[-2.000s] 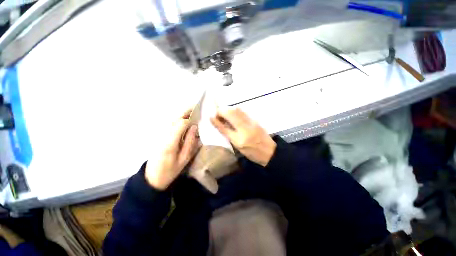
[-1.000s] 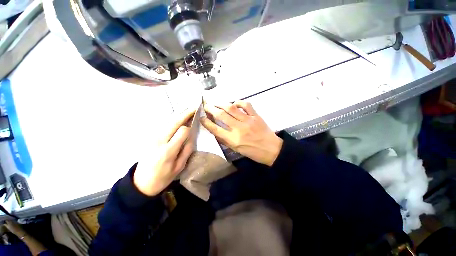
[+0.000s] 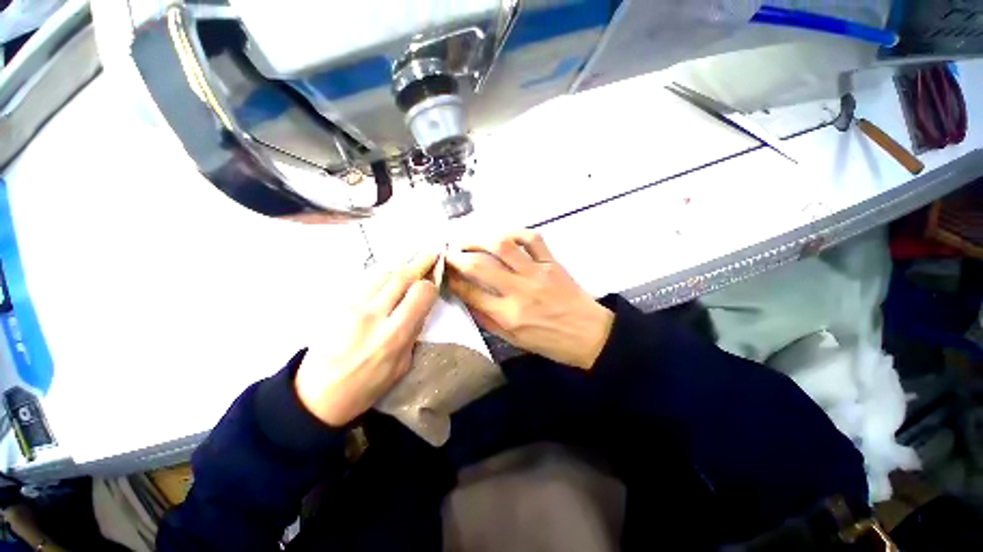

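Observation:
A beige-brown fabric strip point(image 3: 444, 380) with a white backing point(image 3: 454, 325) hangs over the table's front edge. My left hand point(image 3: 372, 340) pinches its left side near the top. My right hand point(image 3: 530, 300) pinches its right side, fingertips close to my left ones. The pinched edge lies just in front of the presser foot and needle area point(image 3: 451, 178) of the white sewing machine point(image 3: 356, 54). The fingers hide the strip's upper end, and whether it touches the foot cannot be told.
A pointed silver tool point(image 3: 733, 121), an orange-brown handled tool point(image 3: 888, 146) and dark red scissors handles point(image 3: 933, 105) lie at the right. A blue pen point(image 3: 825, 24) is at the upper right. A dark curved guard point(image 3: 232, 162) is left of the needle. White cloth lies below the table at right.
The dark curved guard now stands left of the needle. Both hands have closed together on the strip's upper part, hiding more of the white backing. The camera view has shifted a little.

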